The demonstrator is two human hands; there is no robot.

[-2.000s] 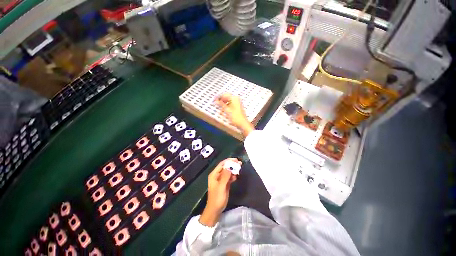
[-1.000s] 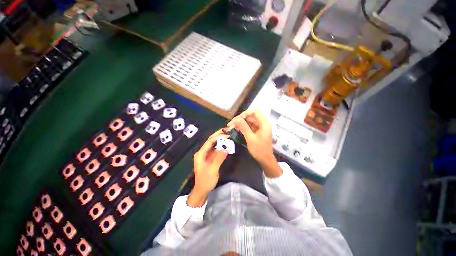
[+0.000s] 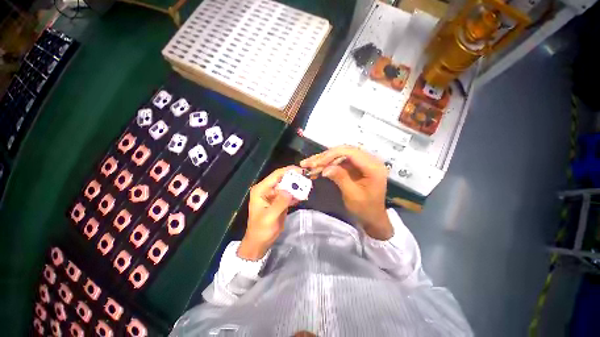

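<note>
My left hand (image 3: 266,214) holds a white squarish housing (image 3: 296,185) with a dark round centre, its face turned up, in front of my body. My right hand (image 3: 358,184) is beside it, with thumb and fingertips pinched at the housing's upper right edge. Something small and dark shows between the right fingertips; I cannot tell what it is. Whether the fingertips touch the housing is unclear.
A black parts tray (image 3: 172,210) holds white and reddish housings; another tray lies lower left. A white slotted board (image 3: 247,52) lies behind. The white press base (image 3: 421,172), orange-brown nests (image 3: 421,116) and brass-coloured press head (image 3: 470,39) stand to the right.
My right hand has come from the slotted board to the housing in my left hand and stays there. The view has tilted downward, so board, trays and press sit higher in the picture.
</note>
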